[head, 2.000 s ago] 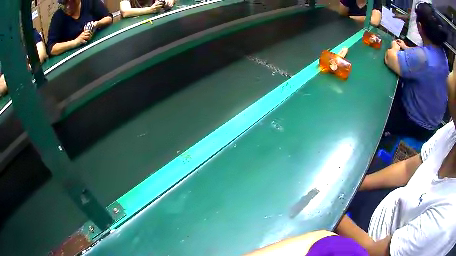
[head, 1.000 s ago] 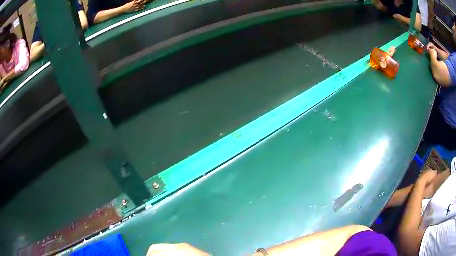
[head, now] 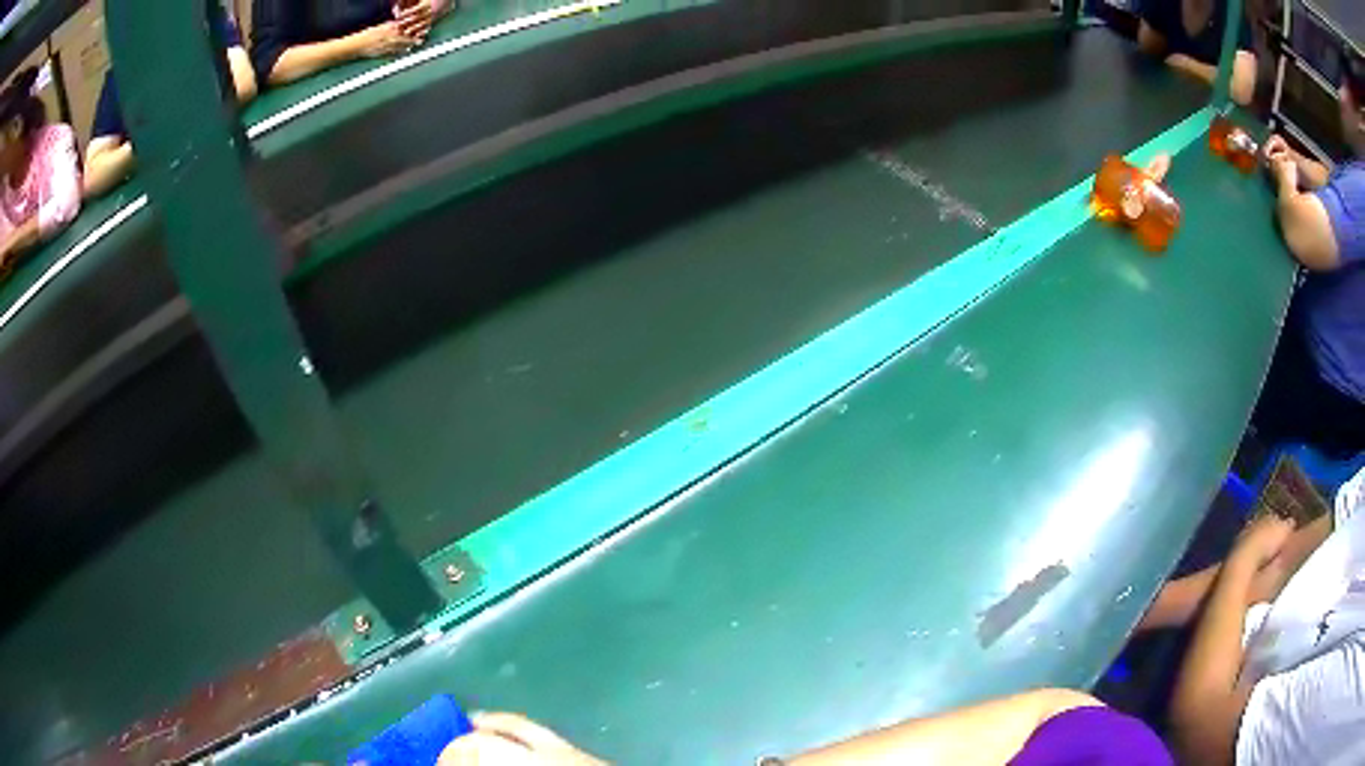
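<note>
A bright blue cloth (head: 412, 733) lies at the bottom edge of the view, left of centre, over the green worktop (head: 719, 599). It is cut off by the frame. My right hand (head: 521, 739) is at the cloth's right side, with its fingers against it and seemingly gripping it; its lower part is out of the picture. My bare right forearm and purple sleeve (head: 1093, 739) run along the bottom right, with a small part of a bracelet at the wrist. My left hand is not in view.
A bright green edging strip (head: 704, 427) separates worktop and dark conveyor belt (head: 599, 359). A green post (head: 247, 344) rises at left. Orange translucent containers (head: 1153, 217) stand far right. People sit across the belt and at right, one in a white shirt (head: 1302, 659) close by.
The blue cloth and my right hand, apart a second ago, now touch; the cloth has shifted right and shows narrower. The view swung left, bringing them in from outside the oldest frame.
</note>
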